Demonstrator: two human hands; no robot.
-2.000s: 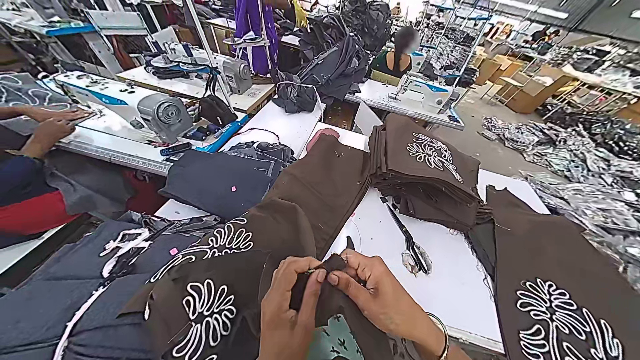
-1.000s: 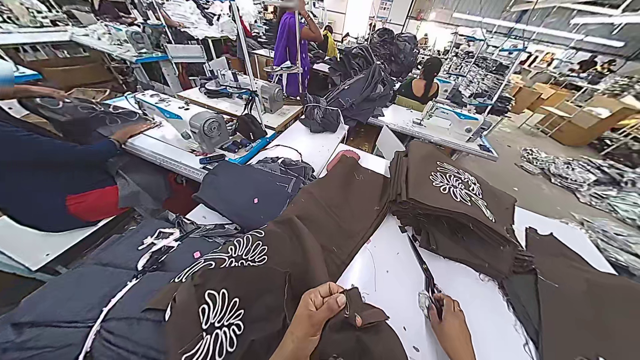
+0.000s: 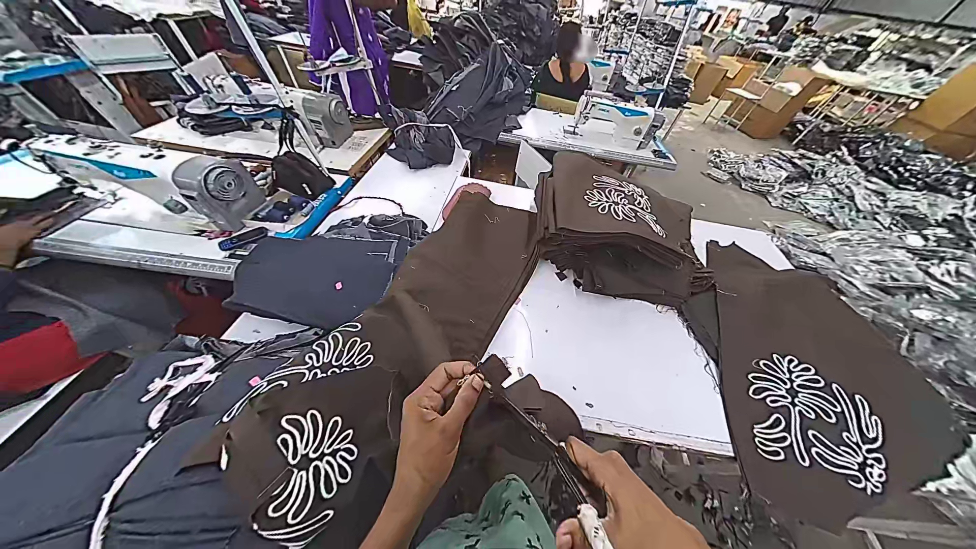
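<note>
Near the bottom centre, my left hand (image 3: pixel 438 415) pinches the edge of a dark brown fabric piece (image 3: pixel 553 404) between thumb and fingers. My right hand (image 3: pixel 621 499) grips a pair of scissors (image 3: pixel 545 438) with white wrapping on the handle; the blades point up and left and reach the fabric at my left fingertips. Whether the blades are parted is too small to tell. Brown fabric with white looped embroidery (image 3: pixel 313 465) lies to the left of my left hand. A folded stack of brown embroidered pieces (image 3: pixel 618 229) rests beyond my hands, and another embroidered piece (image 3: pixel 816 381) hangs at the right.
A white table (image 3: pixel 625 366) lies under the fabric. Dark blue cloth (image 3: pixel 313 278) is at the left, beside a sewing machine (image 3: pixel 152 175) where a co-worker's hand (image 3: pixel 19 236) shows. Another person (image 3: pixel 568 69) sits by a farther machine (image 3: pixel 618 118). Garment heaps (image 3: pixel 862 236) cover the floor at right.
One second ago my right hand was at the scissors on the white table; now it holds them up, with the blades at the fabric in my left hand. Two seconds ago both hands pinched the fabric.
</note>
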